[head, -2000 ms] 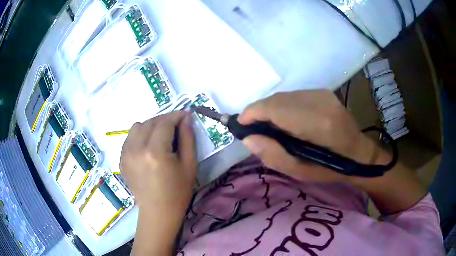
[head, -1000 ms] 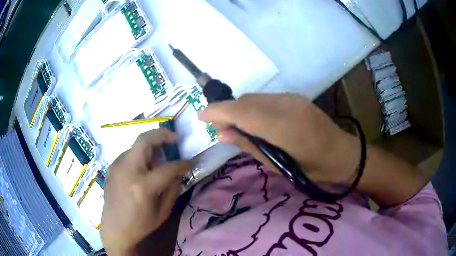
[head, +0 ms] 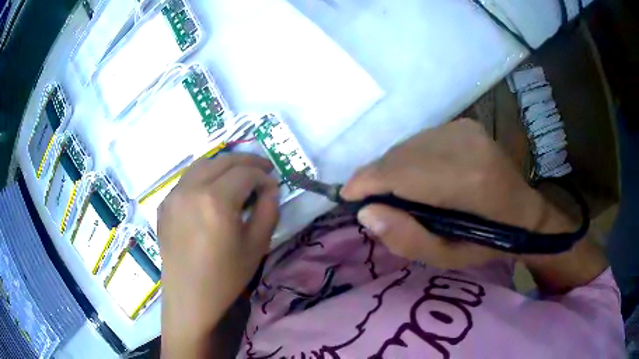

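Note:
My right hand [head: 438,189] holds the black soldering iron [head: 455,223] like a pen. Its metal tip is at the near end of the green circuit board [head: 284,148] in the nearest white case. My left hand [head: 217,210] is over the near end of the pouch battery beside that board, with fingertips close to the board; what they pinch is hidden. The battery's yellow tape [head: 165,188] shows beyond the hand. A thin red lead runs from the battery to the board's far end. The white charging cable [head: 242,127] loops beside it.
More white cases with green boards [head: 202,98] lie beyond. A row of cases with batteries [head: 94,221] is at left, past it a black strip and tray stack [head: 35,259]. A white sheet [head: 315,70] lies ahead. A brown box [head: 585,133] with white pieces [head: 543,123] is at right.
The iron was lifted away from the board and is now down at its near end. My left hand has moved up and closer to the board, over the battery.

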